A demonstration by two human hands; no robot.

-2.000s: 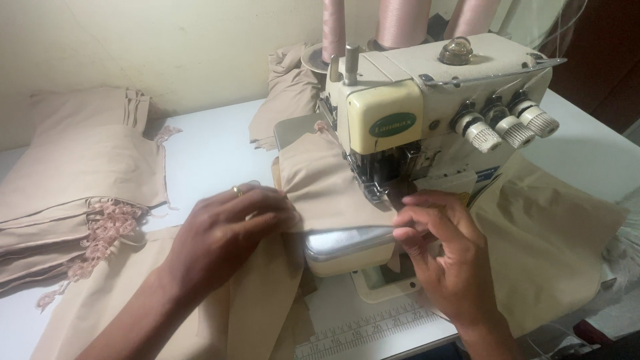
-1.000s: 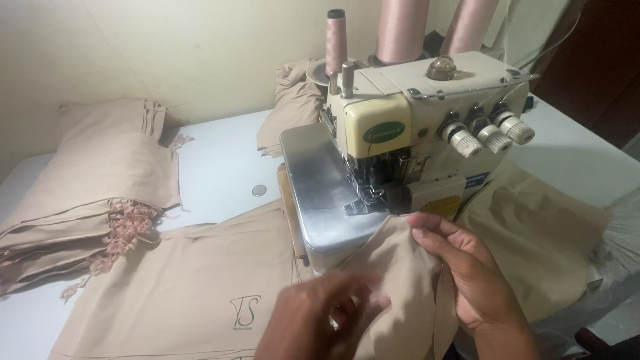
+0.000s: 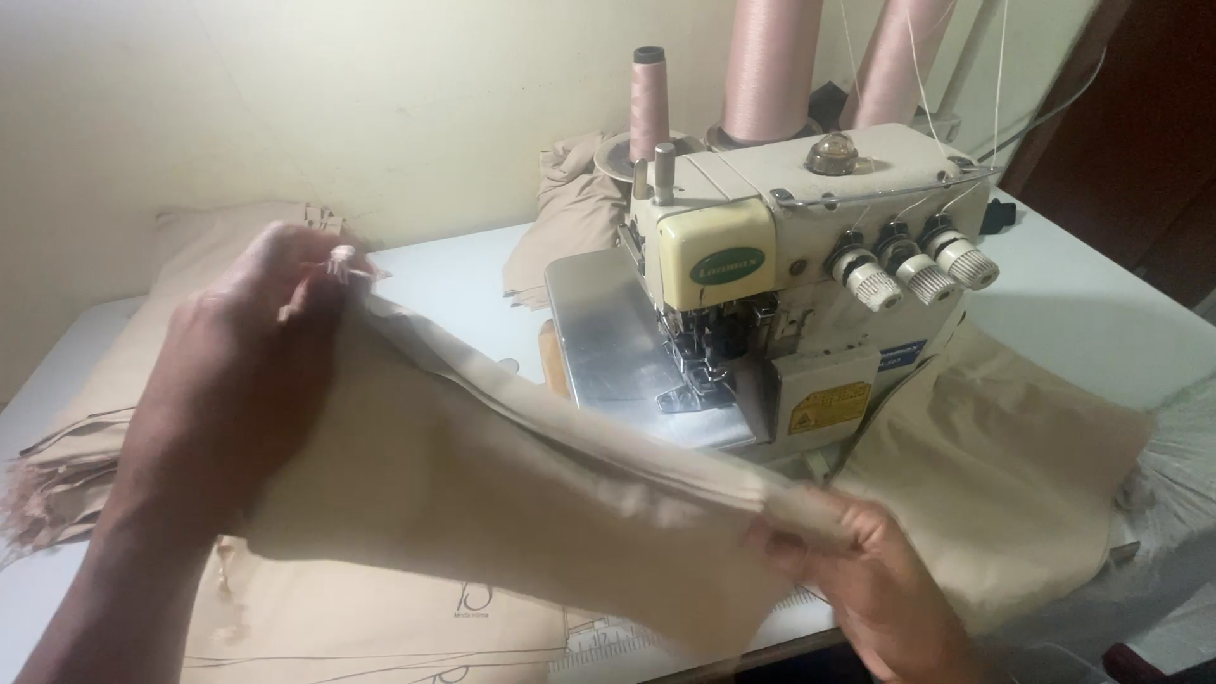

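Observation:
A beige fabric piece (image 3: 532, 494) is stretched between my two hands, in front of the overlock sewing machine (image 3: 817, 275). My left hand (image 3: 256, 351), at the left and higher up, pinches one end, where a tuft of pink thread shows. My right hand (image 3: 845, 560), lower at the right, grips the other end of the folded edge. The cloth hangs below this edge, away from the presser foot (image 3: 698, 391), which has no cloth under it. Motion blurs part of the cloth and the right fingers.
Stacked beige cloth (image 3: 180, 247) with pink thread ends lies at the left, and printed beige pieces (image 3: 380, 598) lie in front. More cloth (image 3: 997, 465) rests right of the machine, some (image 3: 575, 209) behind it. Pink thread cones (image 3: 769, 76) stand behind. A ruler (image 3: 608, 646) marks the table's front.
The cloth, at the presser foot two seconds ago, is now away from the machine and spread between my hands. My left hand has moved up and left since one second ago.

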